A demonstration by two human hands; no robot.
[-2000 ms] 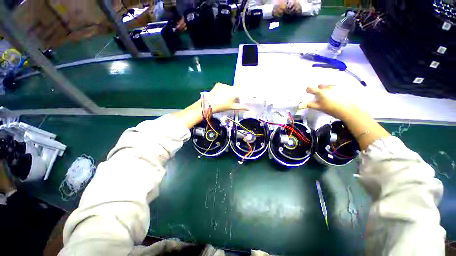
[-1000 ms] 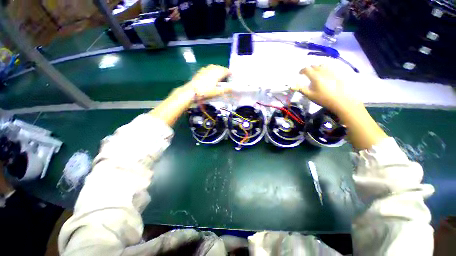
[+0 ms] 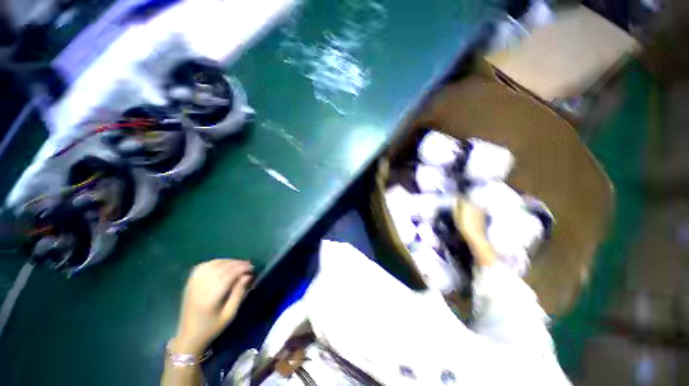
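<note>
The picture is blurred. Four white-and-black camera housings (image 3: 155, 147) stand in a slanting row on the green bench at left, open ends up, with red and yellow wires showing. My left hand (image 3: 215, 298) is at the bench's near edge, below the housings, loosely curled with nothing visible in it. My right hand (image 3: 471, 226) is down inside a round-topped brown carton (image 3: 582, 181), among heaped white-and-black units (image 3: 505, 219). Its fingertips are blurred, so I cannot tell whether it grips one.
A thin pale tool (image 3: 281, 179) lies on the bench right of the housings. A loose clump of clear rings (image 3: 340, 69) lies farther back. The bench edge runs diagonally between bench and carton. A cardboard flap or box (image 3: 570, 49) is at the upper right.
The view has swung right, bringing the carton in. Both hands have left the back of the housings: the right is now in the carton, the left at the bench edge.
</note>
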